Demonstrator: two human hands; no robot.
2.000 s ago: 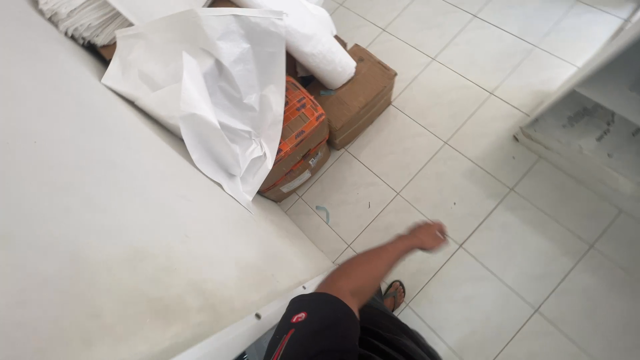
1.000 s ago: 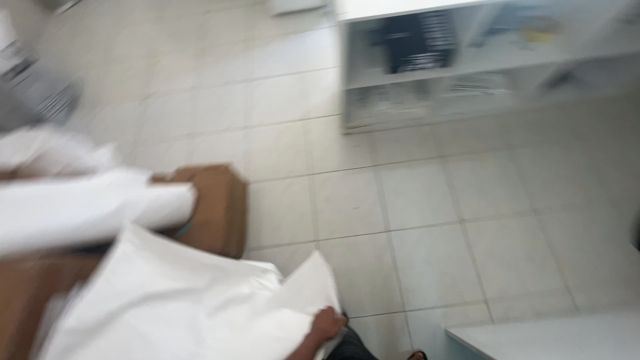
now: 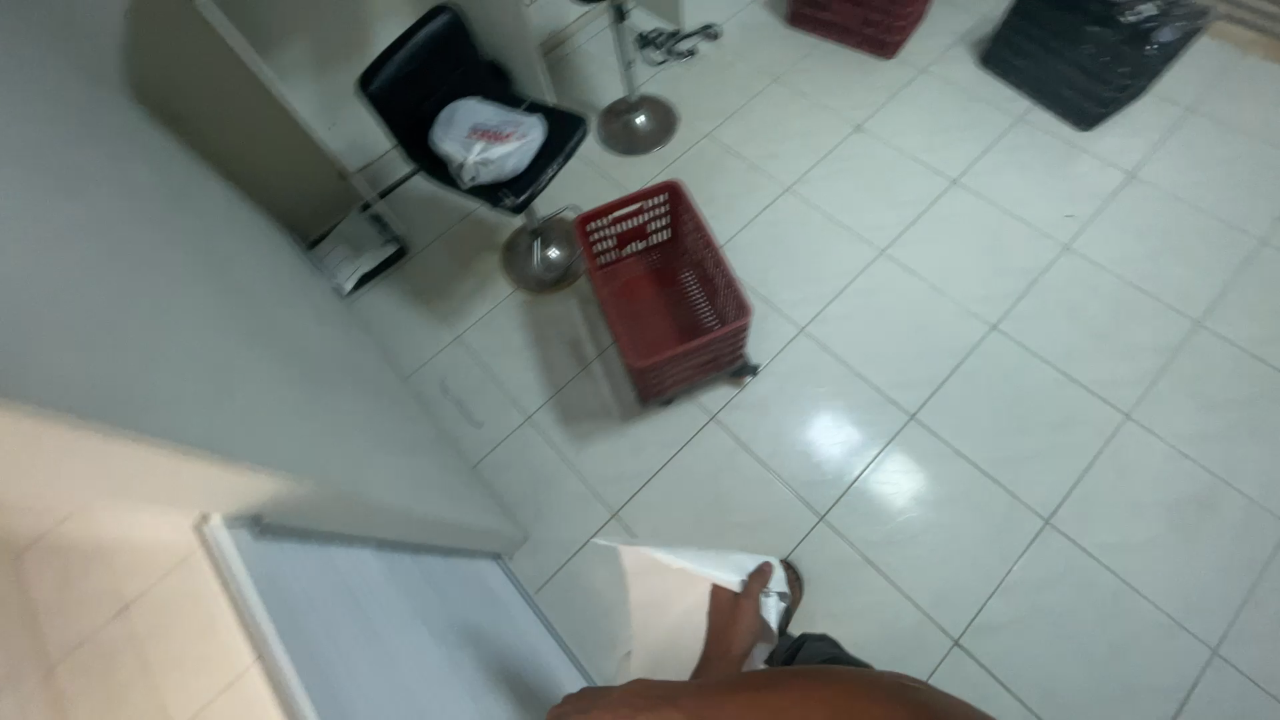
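Observation:
My left hand (image 3: pixel 738 612) is closed on the edge of a large white sheet (image 3: pixel 665 605), which looks like paper or thin plastic. The sheet hangs to the left of the fingers, low in the view, beside a foot in a sandal (image 3: pixel 792 592). Across the bottom edge lies my right forearm, coming from the right, with my right hand (image 3: pixel 585 703) at its left end. That hand is cut off by the frame, so its fingers and anything in them are hidden.
A red plastic basket (image 3: pixel 672 300) on wheels stands on the tiled floor. Behind it are a black stool (image 3: pixel 545 150) holding a white bag (image 3: pixel 487 140), another stool base (image 3: pixel 637 124), a red crate (image 3: pixel 860 22) and black crates (image 3: pixel 1075 60). A white partition (image 3: pixel 250 300) runs along the left.
The view has swung far round, from boxes and shelves to the basket and stools. My left hand, with nothing visible in it two seconds ago, now holds the white sheet.

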